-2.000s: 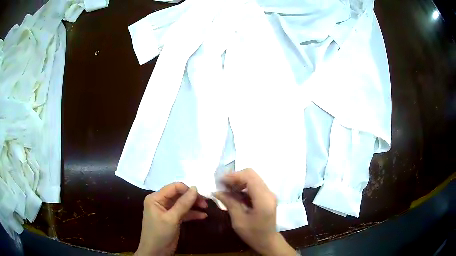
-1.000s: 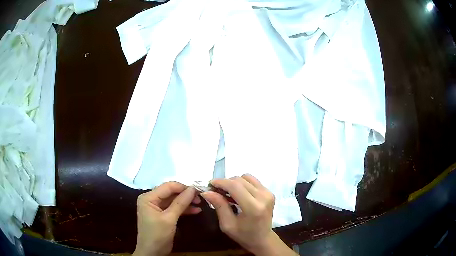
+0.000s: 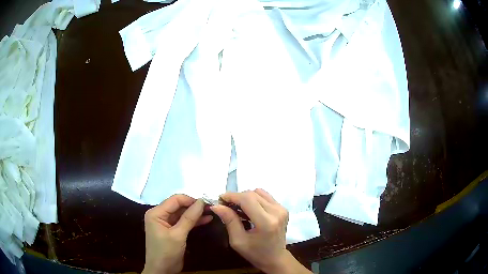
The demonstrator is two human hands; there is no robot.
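Observation:
A white garment [image 3: 273,118] lies spread in front of me, its front open in the middle, with sleeves out at the upper left and lower right. My left hand [image 3: 179,222] pinches the garment's bottom edge between thumb and forefinger. My right hand [image 3: 254,219] pinches the same edge just to the right, the fingertips of both hands nearly touching. A small bit of folded edge [image 3: 210,200] shows between them. A tiny dark point shows by my right fingertips; whether it is a tool I cannot tell.
A stack of creamier folded garments [image 3: 18,144] runs along the left edge of the dark, glossy table [image 3: 88,118]. The table's yellowish edge [image 3: 463,193] curves along the lower right. A cuff [image 3: 353,206] lies near the front right.
The right hand, blurred and slightly apart two seconds ago, has closed in beside the left at the edge. The whole view has shifted, so the garment sits slightly further left.

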